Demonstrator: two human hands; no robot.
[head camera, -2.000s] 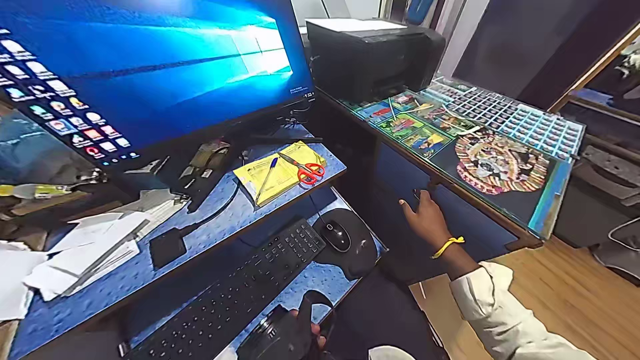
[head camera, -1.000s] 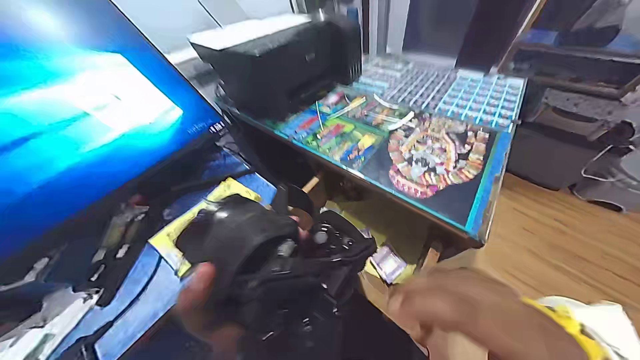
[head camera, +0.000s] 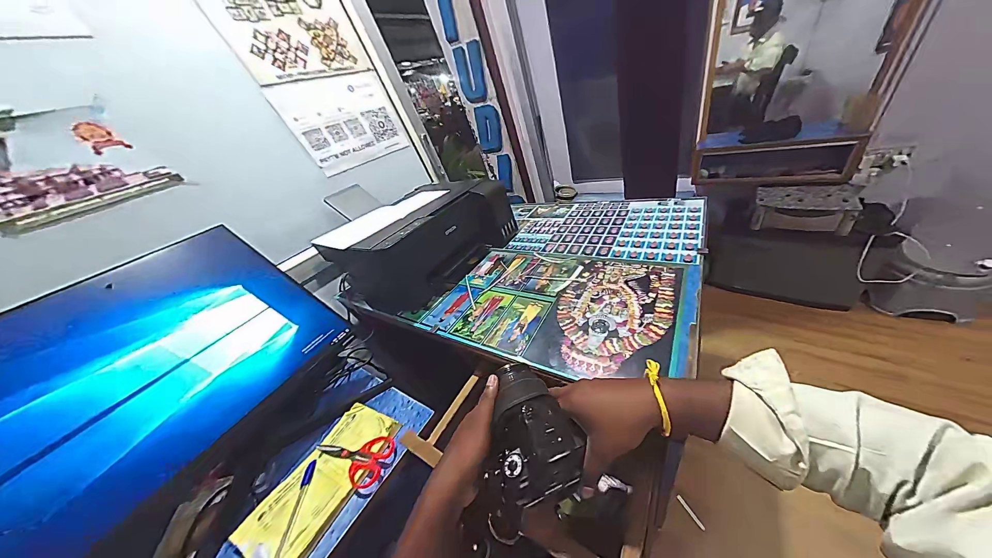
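A black camera with a lens (head camera: 535, 446) is between my hands, above an open drawer (head camera: 639, 504) of the desk. My left hand (head camera: 465, 457) grips its left side, with the thumb along the lens barrel. My right hand (head camera: 608, 418), with a yellow band at the wrist, lies against the camera's right side; its fingertips are partly hidden behind the body. Left of the hands, red-handled scissors (head camera: 370, 461) and a blue pen (head camera: 301, 492) lie on a yellow envelope or packet (head camera: 325, 496).
A black printer (head camera: 434, 240) stands on the desk, whose top holds printed pictures (head camera: 612, 318). At left is a lit monitor (head camera: 155, 380). A mirror (head camera: 798, 70) hangs beyond, above a small stool (head camera: 807, 209). The wooden floor (head camera: 744, 333) lies to the right.
The camera, low near the keyboard two seconds ago, is now raised over the drawer. My right hand has come from beside the desk onto the camera. The view has swung up and right.
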